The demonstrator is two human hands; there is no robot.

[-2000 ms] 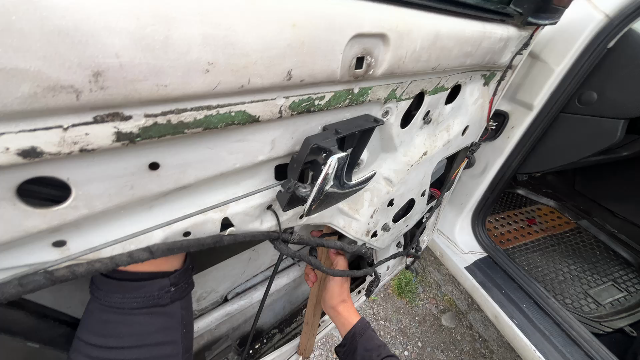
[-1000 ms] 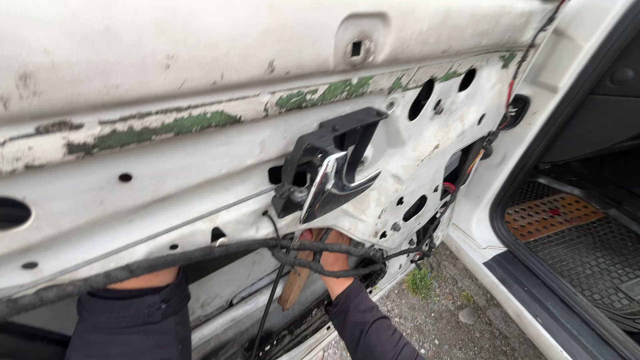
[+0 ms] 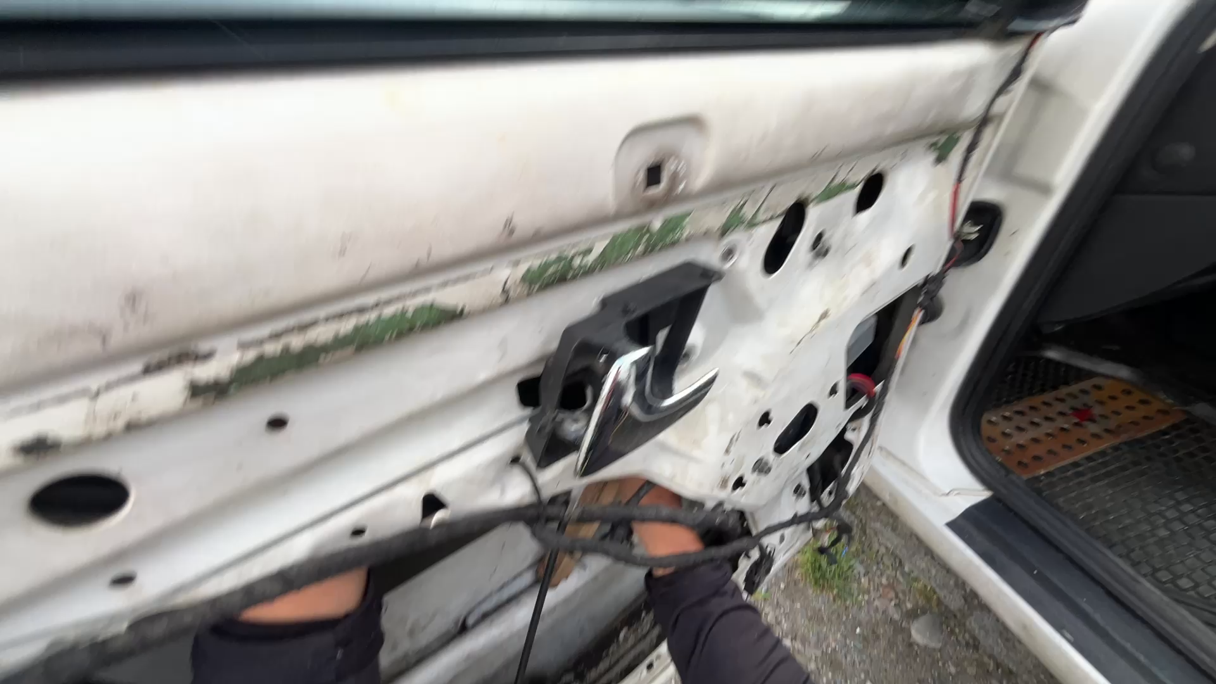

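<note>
A stripped white car door [image 3: 285, 218] fills most of the view. My left hand is hidden inside the door's lower opening; only its wrist [image 3: 309, 598] and dark sleeve show. My right hand [image 3: 655, 513] reaches into the same opening below the interior door handle [image 3: 632, 408], its fingers out of sight behind the panel edge. Beside it a piece of wood [image 3: 560, 551] shows partly; its grip is hidden. A cloth-taped wiring harness [image 3: 408, 532] crosses in front of both arms and loops over my right wrist. A thin black rod or cable [image 3: 537, 617] hangs by the wood.
Coloured wires [image 3: 902, 347] run down the door's hinge side. Right of the door are the sill [image 3: 1054, 560], a rubber floor mat [image 3: 1130, 484] and a perforated orange plate [image 3: 1073, 423]. Gravel ground [image 3: 883, 579] with a grass tuft lies below.
My right hand, which gripped the wooden piece below the harness two seconds ago, has moved up and deeper into the door opening. Less of the wood shows. My left arm stays inside the door.
</note>
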